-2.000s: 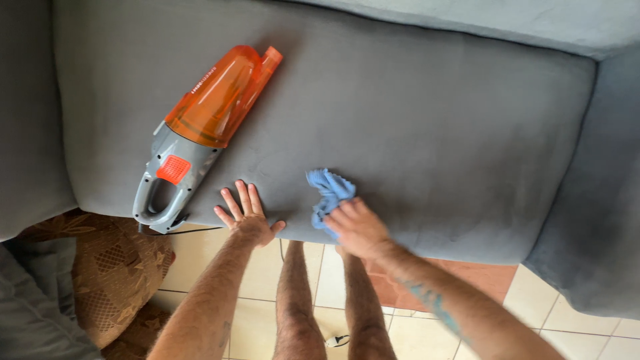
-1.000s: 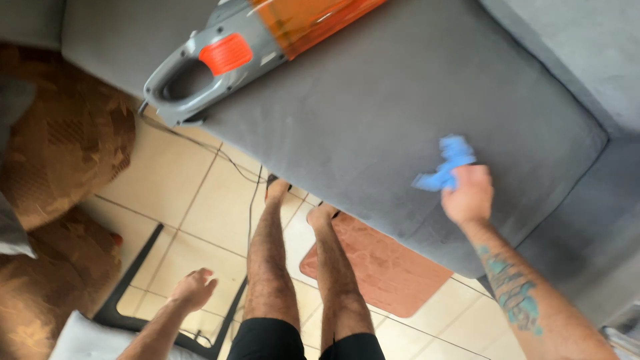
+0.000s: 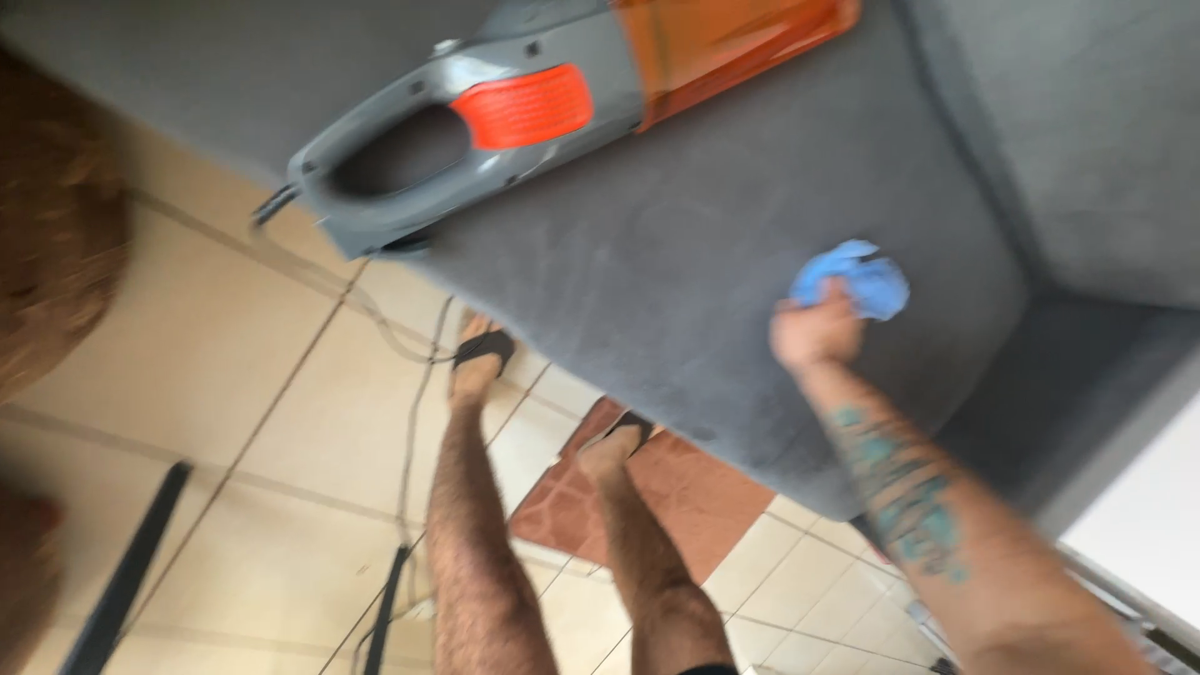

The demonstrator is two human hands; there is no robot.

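My right hand is closed on a crumpled blue cloth over the right part of the grey sofa seat. Motion blurs both hand and cloth. Toward the upper left, a handheld vacuum cleaner with a grey body, a red-orange panel and a see-through orange container lies on the same seat; its handle end reaches the front edge. My left hand is out of the frame.
A thin cable runs from near the vacuum down over the tiled floor. A reddish-brown mat lies by my feet. Brown patterned fabric stands at left, dark frame bars below it. The sofa arm is at right.
My left hand, flat on the seat's front edge two seconds ago, then lifted off it, has left the view. My right hand has carried the cloth toward the seat's right part. The view has shifted.
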